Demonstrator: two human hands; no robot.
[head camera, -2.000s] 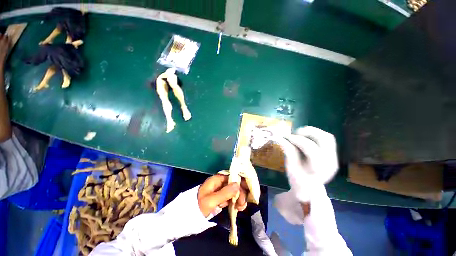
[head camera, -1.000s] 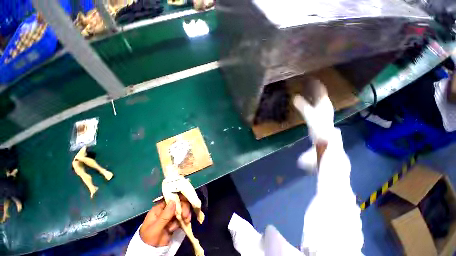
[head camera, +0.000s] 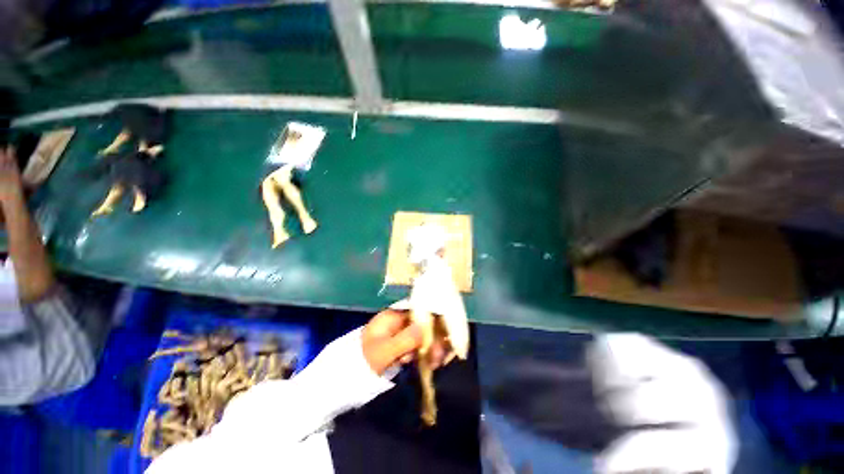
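Observation:
My left hand (head camera: 398, 341), fingertips bare, grips a pale tan pair of figure legs (head camera: 435, 319), one foot hanging down. The legs' upper end overlaps the cardboard square (head camera: 455, 231), which bears a whitish smear (head camera: 426, 243). My right hand (head camera: 657, 407) is a white blur at the lower right, below the bench edge. A dark blur (head camera: 546, 393) lies just left of it; I cannot tell whether it is held. Another pair of tan legs (head camera: 287, 204) lies on the green bench, beside a clear bag (head camera: 296, 145).
A dark metal hood (head camera: 685, 120) stands at right over cardboard (head camera: 731, 273) with a black bundle. Black bundles with tan legs (head camera: 134, 162) lie at left. A blue bin of tan legs (head camera: 217, 375) is lower left. Another person's arm (head camera: 32, 250) shows at far left.
The view has swung right to the hood and back left. My right hand reached under the hood one second ago and is now low at the right. My left hand still holds the legs.

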